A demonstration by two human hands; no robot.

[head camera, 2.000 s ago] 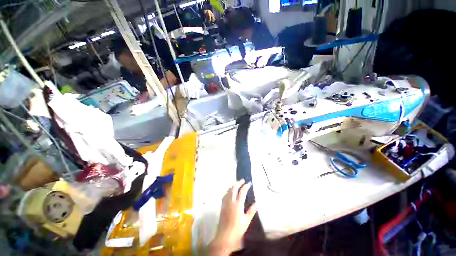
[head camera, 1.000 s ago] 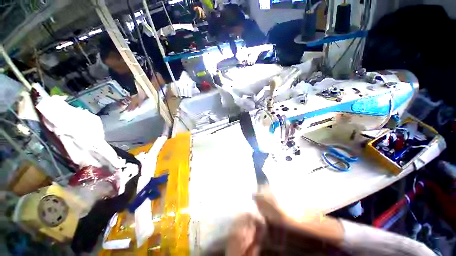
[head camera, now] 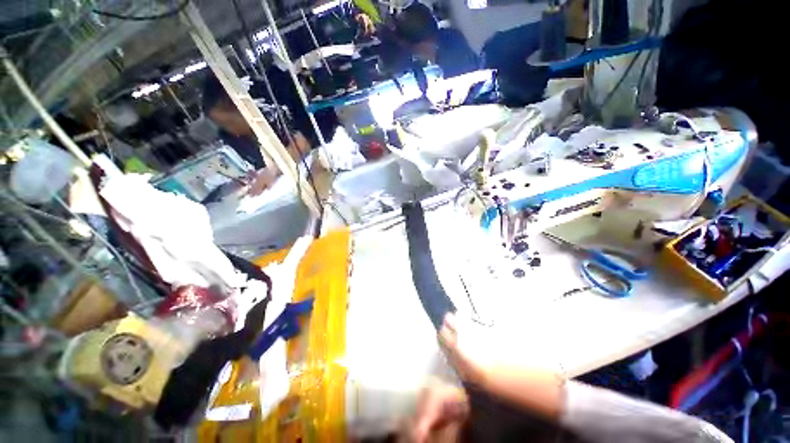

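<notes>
A narrow dark fabric strip point(head camera: 422, 264) lies lengthwise on the white table, left of the sewing machine's needle area. Its near end runs to my right hand point(head camera: 468, 355), whose fingertips are closed on it; the arm reaches in from the lower right in a light sleeve. My left hand point(head camera: 440, 413) is blurred at the bottom edge, just below and left of my right hand. Its fingers are unclear, and I cannot tell whether it holds the strip. The white sewing machine point(head camera: 606, 186) with a blue stripe stands right of the strip.
Blue-handled scissors point(head camera: 611, 275) lie right of the needle area. A yellow parts tray point(head camera: 693, 264) sits at the right table edge. Yellow tape point(head camera: 325, 303) covers the left edge, with a blue scrap point(head camera: 281, 327) on it. A red basket rim point(head camera: 719, 363) is lower right. People sit behind.
My right hand has come in from the lower right and taken the strip's near end. My left hand has moved down from the strip toward the bottom edge. The strip's twist has flattened.
</notes>
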